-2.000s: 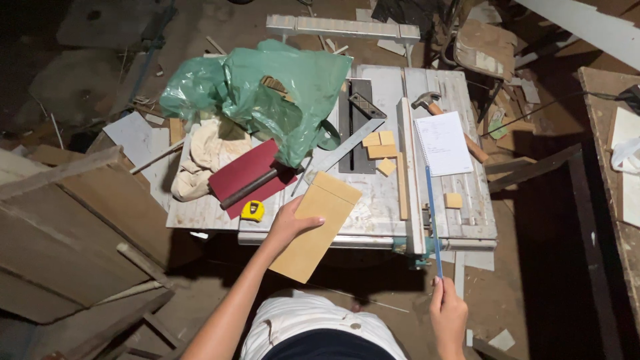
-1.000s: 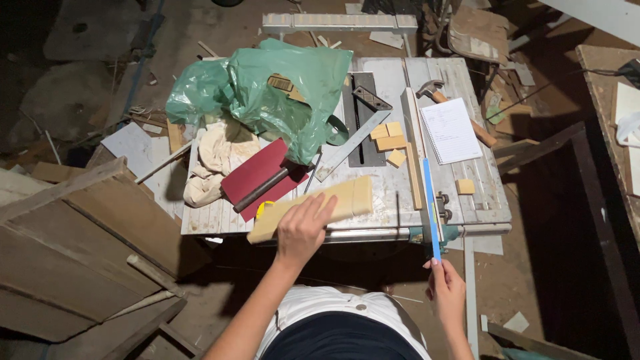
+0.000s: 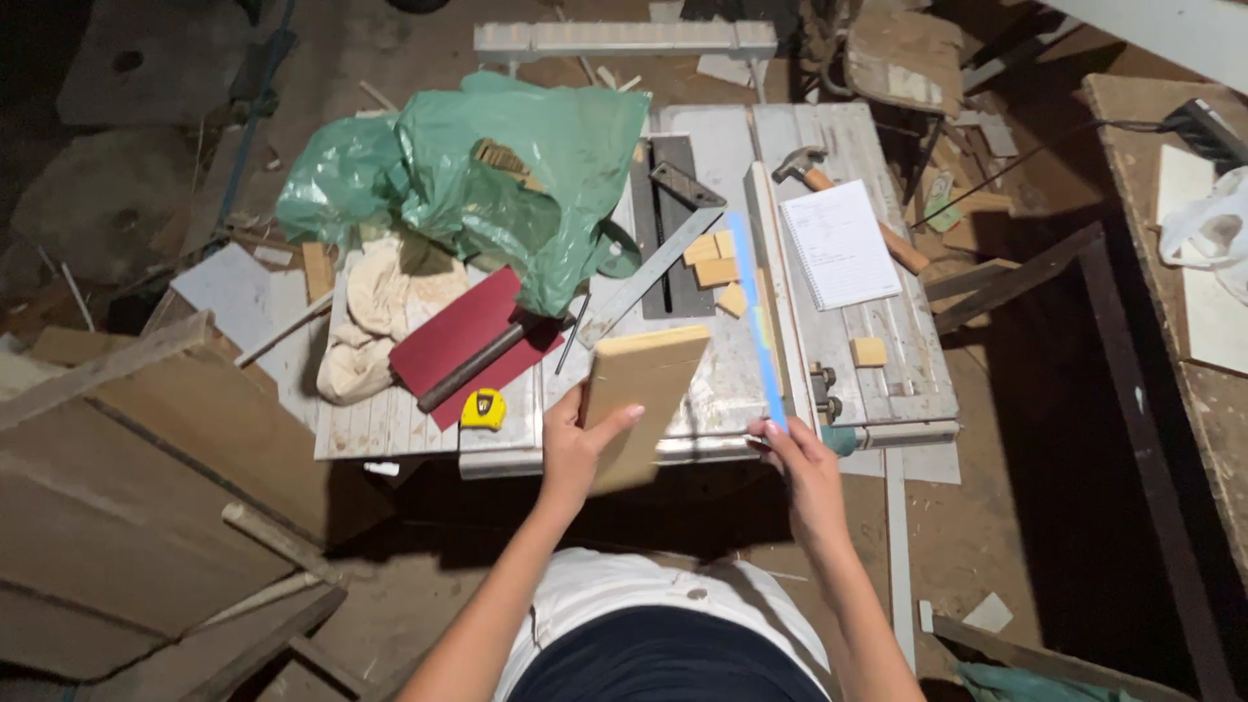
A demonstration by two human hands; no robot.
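Note:
My left hand (image 3: 585, 444) grips a flat wooden board (image 3: 645, 405) by its left side, tilted over the front edge of the table saw (image 3: 717, 414). In my right hand (image 3: 804, 463) is the lower end of a thin blue strip (image 3: 754, 312), perhaps a hacksaw blade or ruler, pointing up and away beside the saw's fence (image 3: 785, 292). Small wooden blocks (image 3: 715, 273) lie just left of the strip. A try square (image 3: 658, 258) rests behind the board. To the board's left are a yellow tape measure (image 3: 484, 409) and a dark rod (image 3: 483, 363) on red sandpaper or card (image 3: 453, 341).
A green plastic bag (image 3: 517, 185) and a cream cloth (image 3: 390, 312) cover the table's left part. On the right are a claw hammer (image 3: 819, 174), a spiral notebook (image 3: 840, 244) and a single block (image 3: 868, 352). Wooden panels (image 3: 146, 468) stand at left, a workbench (image 3: 1150, 234) at right.
The board in my left hand has turned from lying nearly crosswise to pointing away from me. The blue strip now leans to the left, and both hands are closer together.

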